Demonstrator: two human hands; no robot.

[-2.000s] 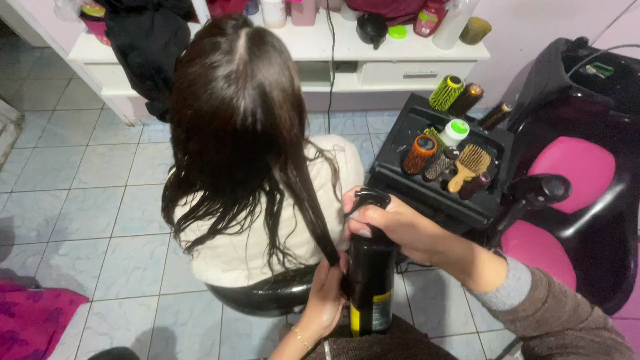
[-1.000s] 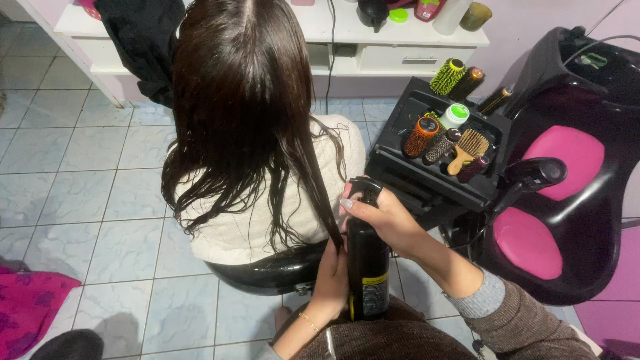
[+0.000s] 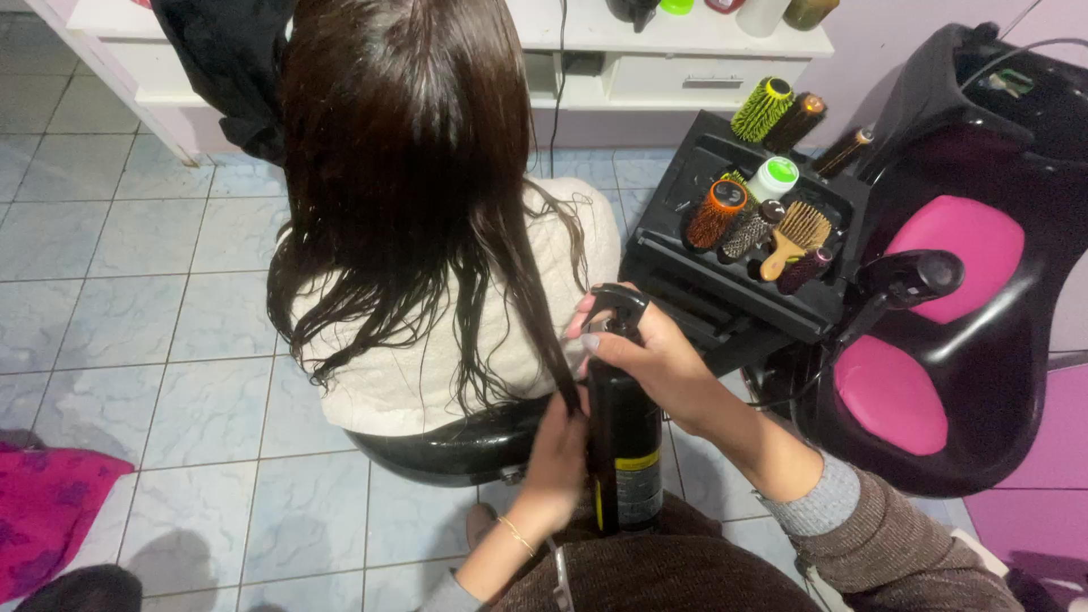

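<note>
A seated person with long, damp dark hair (image 3: 408, 127) faces away from me, a white towel (image 3: 365, 374) over the shoulders and back. My left hand (image 3: 557, 455), with a thin bracelet at the wrist, holds the lower end of a lock of hair at the person's right side; its fingers are blurred. My right hand (image 3: 642, 348) grips the neck and trigger of a black spray bottle (image 3: 625, 425) with a yellow band. The bottle stands upright close beside my left hand and the lock. Where the spray lands cannot be seen.
At the right, a black trolley (image 3: 731, 285) carries round brushes (image 3: 716, 212), a wooden paddle brush (image 3: 795, 238) and a green-lidded jar (image 3: 773, 177). A hair dryer (image 3: 914, 276) hangs beside it, before a black shampoo chair (image 3: 977, 357) with pink pads. A white cabinet (image 3: 705, 81) stands ahead.
Both hands stay by the lock, the left still on the hair and the right still on the bottle. The view has shifted slightly.
</note>
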